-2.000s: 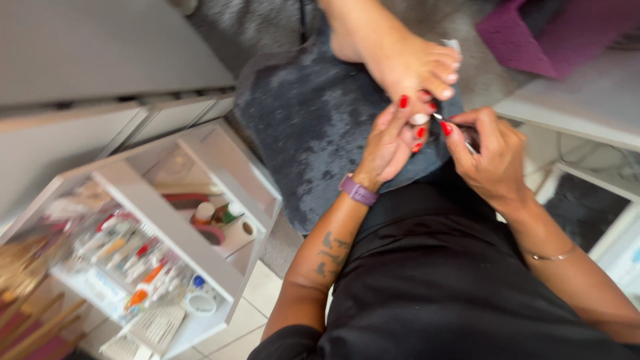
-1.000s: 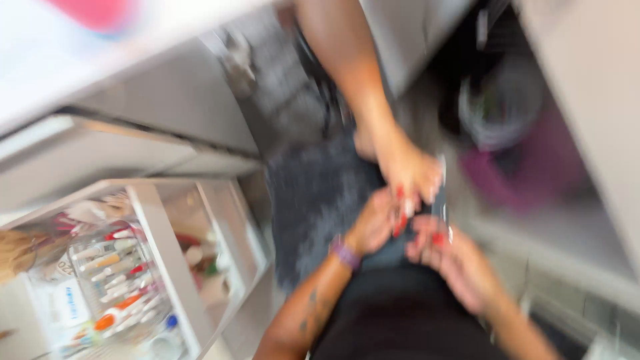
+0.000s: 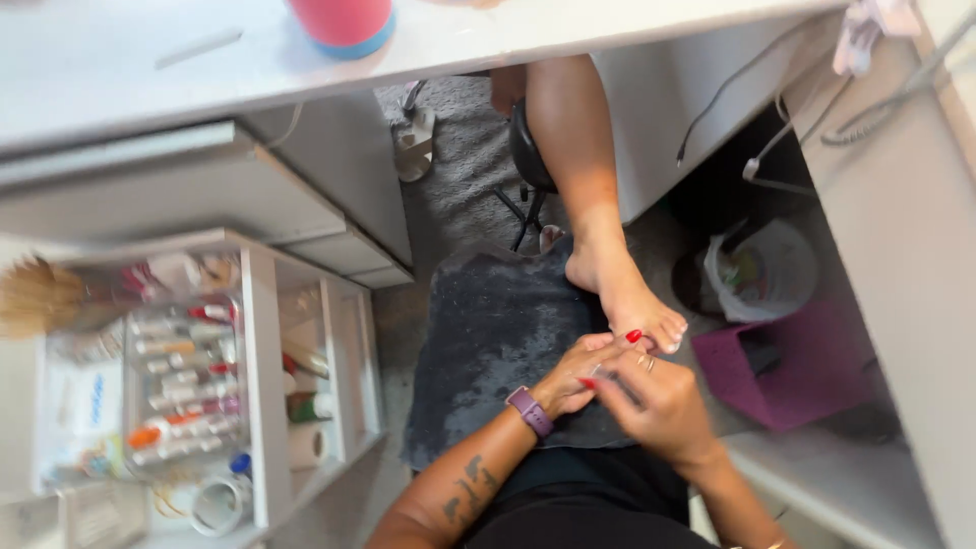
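Another person's bare foot (image 3: 637, 305), with pale-painted toenails, rests over a dark grey towel (image 3: 496, 343). My left hand (image 3: 579, 374), with a purple watch band at its wrist, is against the toe end of the foot; its fingers are partly covered by my right hand. My right hand (image 3: 663, 404) is bent over the left one, and a slim tool (image 3: 621, 383) shows between its fingers. Blur leaves the exact kind of tool unclear. Both hands have red nails.
An open white drawer (image 3: 263, 396) with bottles and tubes is at left. A white tabletop (image 3: 473, 38) carries a pink-and-blue container (image 3: 343, 27). At right are a lined bin (image 3: 762, 267), a purple box (image 3: 785, 366) and hanging cables (image 3: 732, 84).
My right hand has come over my left hand; one second ago it was lower and to the right, apart from it. The view has shifted, bringing the tabletop into sight.
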